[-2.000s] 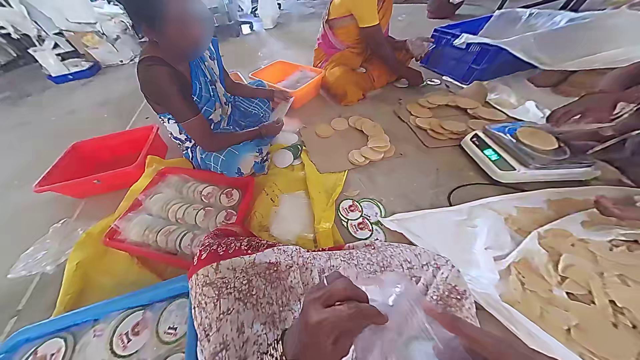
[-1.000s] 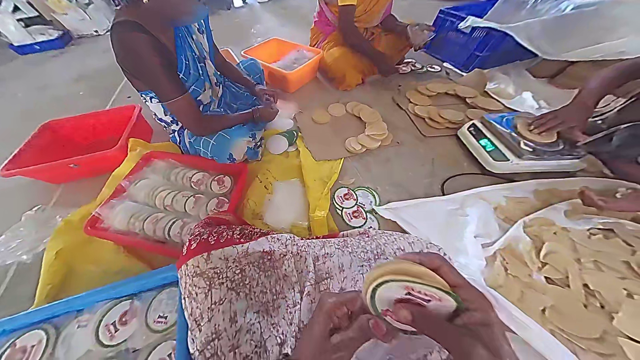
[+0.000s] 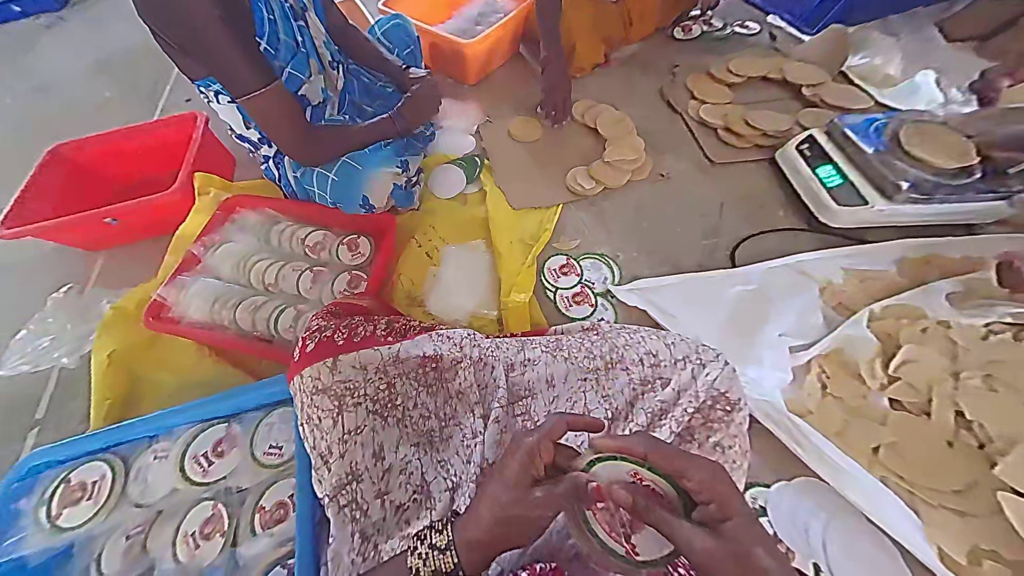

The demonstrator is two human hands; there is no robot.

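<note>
My left hand (image 3: pixel 528 488) and my right hand (image 3: pixel 680 496) meet above my lap at the bottom centre. Between them is a stack of round thin discs topped by a round printed label (image 3: pixel 632 508) with a green rim; clear plastic seems to surround it. The right hand grips the stack's right side, thumb over the label. My left fingers touch its left edge. Patterned cloth (image 3: pixel 400 432) covers my lap. More white round cards (image 3: pixel 832 528) lie beside my right hand, partly hidden by it.
A blue tray (image 3: pixel 160 420) and a red tray (image 3: pixel 172 308) hold packed discs at left. Loose labels (image 3: pixel 576 296) lie ahead. Tan discs fill a white sheet (image 3: pixel 720 320) at right, near a digital scale (image 3: pixel 832 176). Co-workers sit ahead, one by an orange tub (image 3: pixel 464 52).
The stack with its label, upright in my hands one second ago, is lower and seems to be in clear plastic. A co-worker's hand has reached onto the brown board ahead.
</note>
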